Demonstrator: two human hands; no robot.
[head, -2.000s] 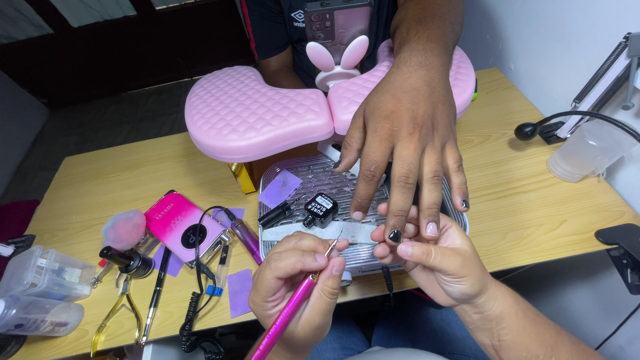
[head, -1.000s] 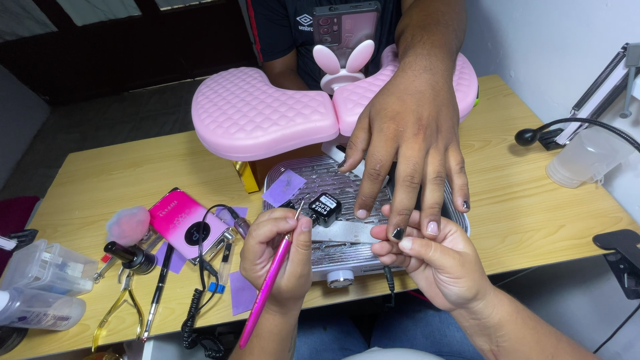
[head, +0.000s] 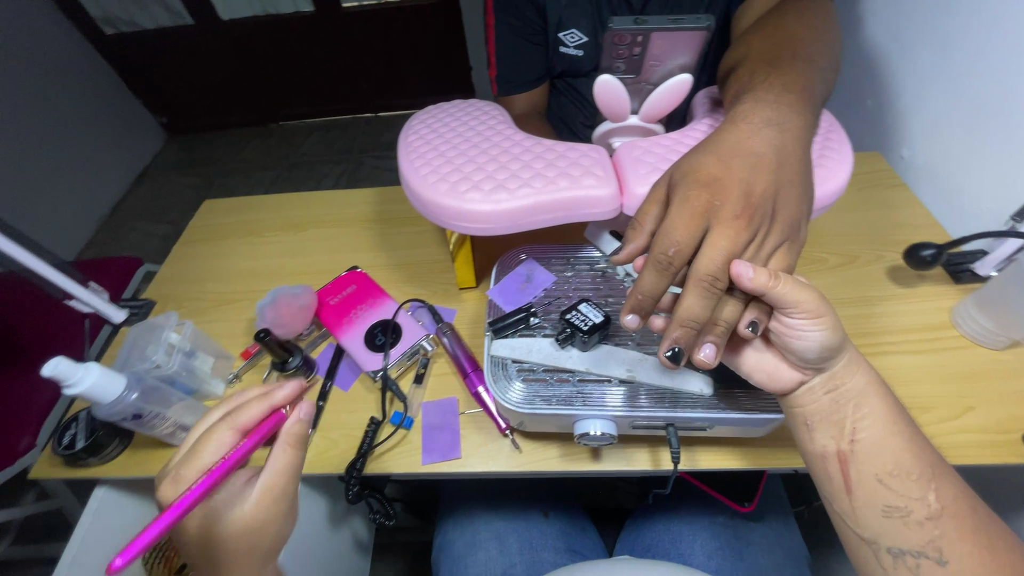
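My left hand (head: 236,472) holds a slim magenta nail brush (head: 200,490) and has its fingertips at the black nail polish bottle (head: 284,354) on the table's left side. My right hand (head: 792,328) supports the fingers of another person's hand (head: 720,216), palm down, some nails painted black and one light pink. Beneath that hand is the silver ribbed nail dust collector (head: 552,404). On it rest a grey nail file (head: 600,364), a small black square bottle (head: 584,322), its black brush cap (head: 514,320) and a purple paper square (head: 522,284).
A pink quilted armrest (head: 508,164) stands behind the collector. Left of it lie a pink nail drill unit (head: 372,316), a purple drill handpiece (head: 472,376) with coiled cord, and a purple square (head: 441,430). A pump bottle (head: 132,400) and clear container (head: 172,352) are at far left.
My left hand has moved left with the magenta brush, away from the other person's fingers to the black polish bottle. My right hand stays at the other person's fingers.
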